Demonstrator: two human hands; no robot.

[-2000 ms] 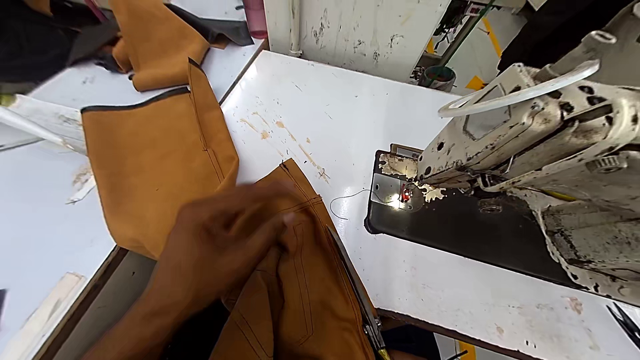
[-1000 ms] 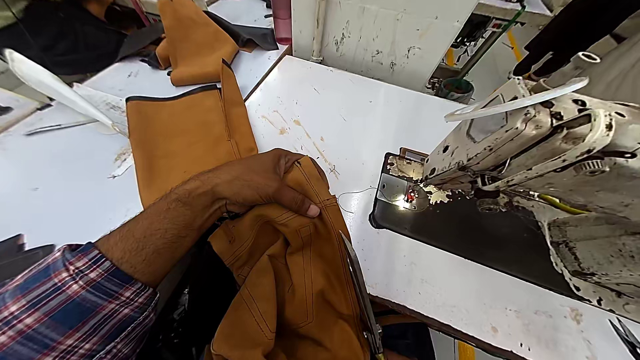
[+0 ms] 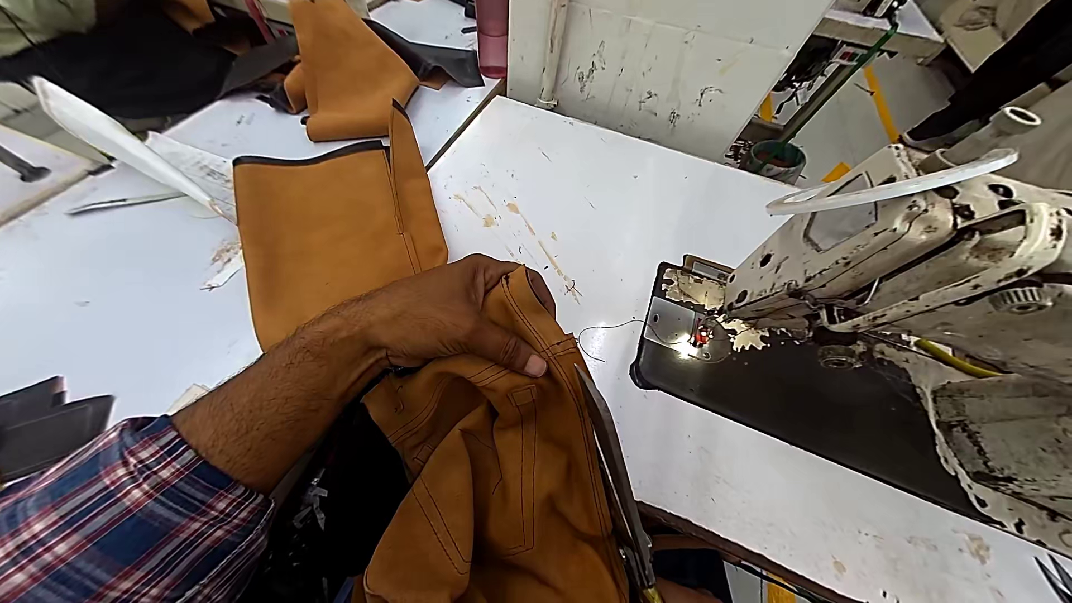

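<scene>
My left hand (image 3: 456,322) grips the upper edge of a tan stitched garment (image 3: 494,469), its thumb lying on top near a seam. The garment hangs in folds over the table's front edge. Scissors (image 3: 615,477) lie along the garment's right side, blades pointing up toward the seam. At the bottom, my right hand (image 3: 682,593) shows only in a small part, by the yellowish scissor handle; its fingers are mostly out of view. A loose dark thread (image 3: 615,325) runs between the garment and the needle area of an industrial sewing machine (image 3: 888,243).
A tan fabric panel (image 3: 318,234) with a dark top edge lies behind my left forearm. More tan pieces (image 3: 356,75) lie farther back beside a pink bottle (image 3: 492,38). The machine's dark bed (image 3: 804,419) spans the right of the white table (image 3: 720,494). Scissor-like tips show at lower right.
My left hand was blurred above the garment two seconds ago; it then took hold of the garment's upper edge and still grips it. The scissors remain along the right side.
</scene>
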